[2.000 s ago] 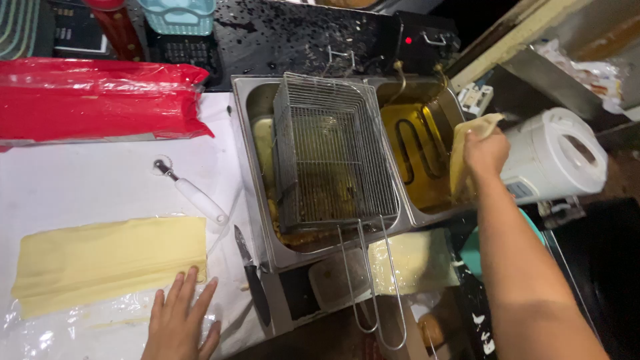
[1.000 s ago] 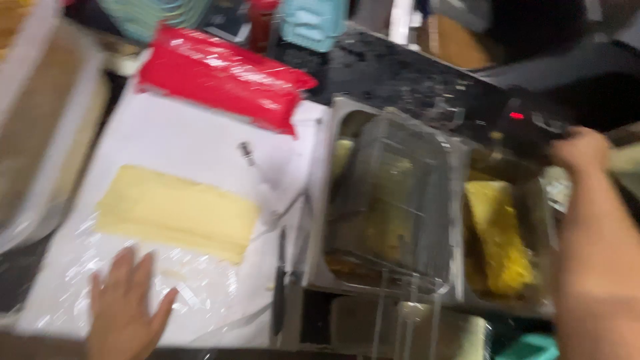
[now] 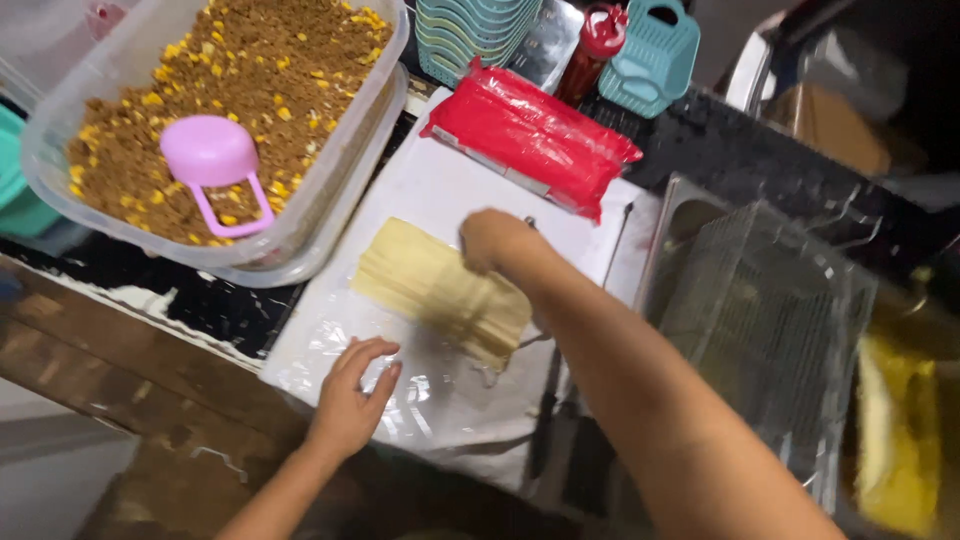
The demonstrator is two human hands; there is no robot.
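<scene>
A flat rectangle of pale yellow dough [image 3: 442, 289] lies on a white board [image 3: 450, 187] partly covered by clear plastic. My left hand [image 3: 356, 394] is at the near left of the dough, fingers apart, holding nothing. My right hand [image 3: 495, 240] is over the far edge of the dough; its fingers are curled and partly hidden, so what it holds cannot be seen. At the far right a yellow dough piece [image 3: 900, 435] lies in the oil of the fryer. A knife [image 3: 545, 409] lies along the board's right side.
At the left stands a plastic tub [image 3: 300, 244] of brown filling with corn, a pink scoop [image 3: 210, 154] in it. A red packet [image 3: 532, 139] lies on the board's far end. Beyond are turquoise baskets [image 3: 649, 56] and a red bottle [image 3: 592, 49]. A wire fryer basket [image 3: 772, 322] stands at the right.
My right hand held a dough piece beside the fryer; that piece now lies in the oil, and the hand has moved left over the board. The view has swung left.
</scene>
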